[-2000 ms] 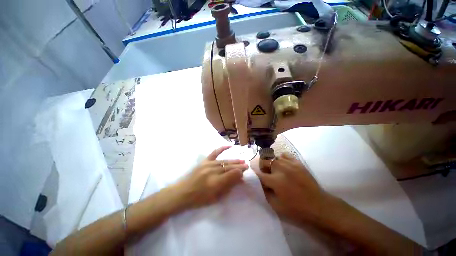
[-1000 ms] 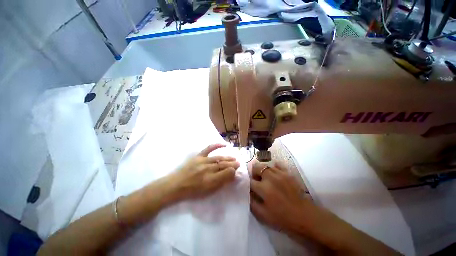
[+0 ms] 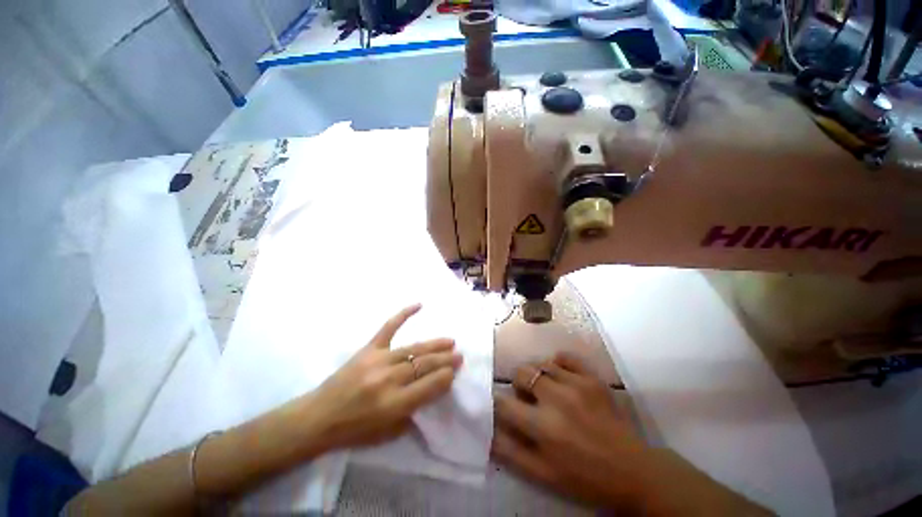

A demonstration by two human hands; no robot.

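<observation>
White fabric panels lie flat on the table under the needle area and along the left of the machine head. The cream sewing machine has red HIKARI lettering. My left hand rests on top of the fabric, left of and nearer me than the needle, thumb spread from the fingers. My right hand lies by the fabric's right edge with fingers curled; its fingertips are partly hidden, so whether it pinches the edge is unclear. The presser foot is mostly hidden by the head and glare.
Long white cut pieces lie under and right of the machine arm. More white fabric lies at the far left of the worn table. A light blue trough is behind, with a green mesh tray at back right.
Both hands have moved back towards me, away from the needle. The fabric's far end has shifted left and away from me. More of the metal plate right of the fabric shows.
</observation>
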